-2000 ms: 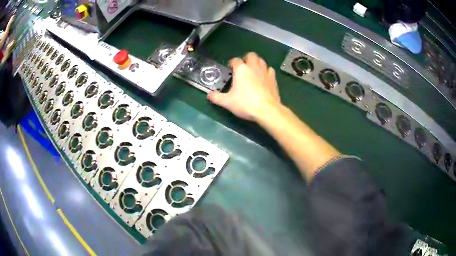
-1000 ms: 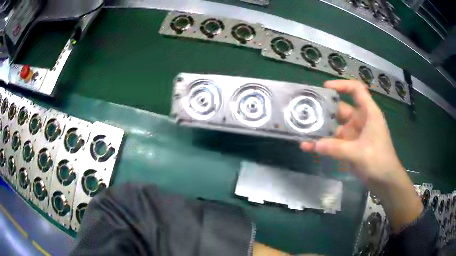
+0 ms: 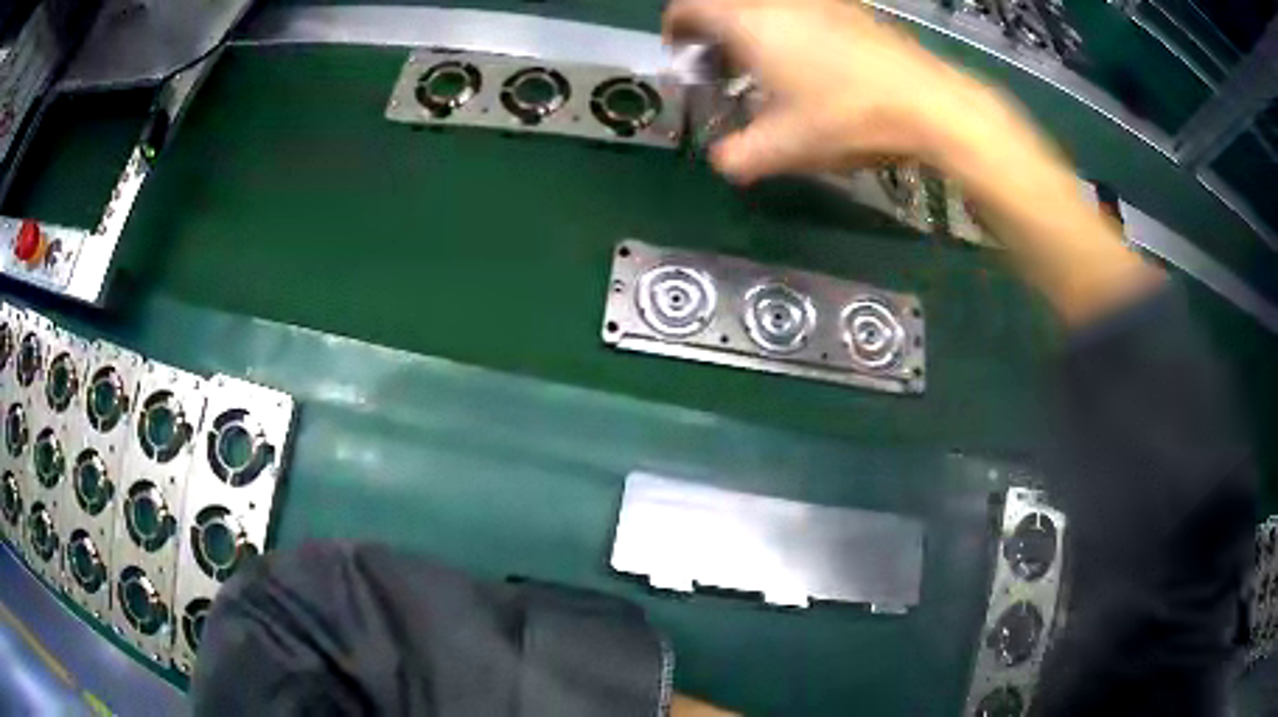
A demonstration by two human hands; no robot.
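A three-disc panel [image 3: 729,333] lies flat on the green belt, its pale silver discs facing up. A plain flat cover plate [image 3: 771,544] lies nearer me, its tabbed long edge towards me. My right hand [image 3: 806,91] is blurred over the row of three-hole panels at the rail. Thumb and fingers are apart around the left end of one panel; whether they grip it is unclear. The neighbouring three-hole panel [image 3: 533,95] lies left of the hand. My left sleeve and a bit of wrist show at the bottom edge; my left hand is cut off.
Overlapping rows of three-hole panels [image 3: 166,426] lie at the left, more [image 3: 1012,630] at the lower right. The machine frame with a red emergency stop button [image 3: 28,241] stands at the upper left. A guide rail [image 3: 463,31] and black stop bar [image 3: 1109,207] are beyond the belt.
My right hand has put the three-disc panel down on the belt and let go. It has moved up and away to the row at the rail.
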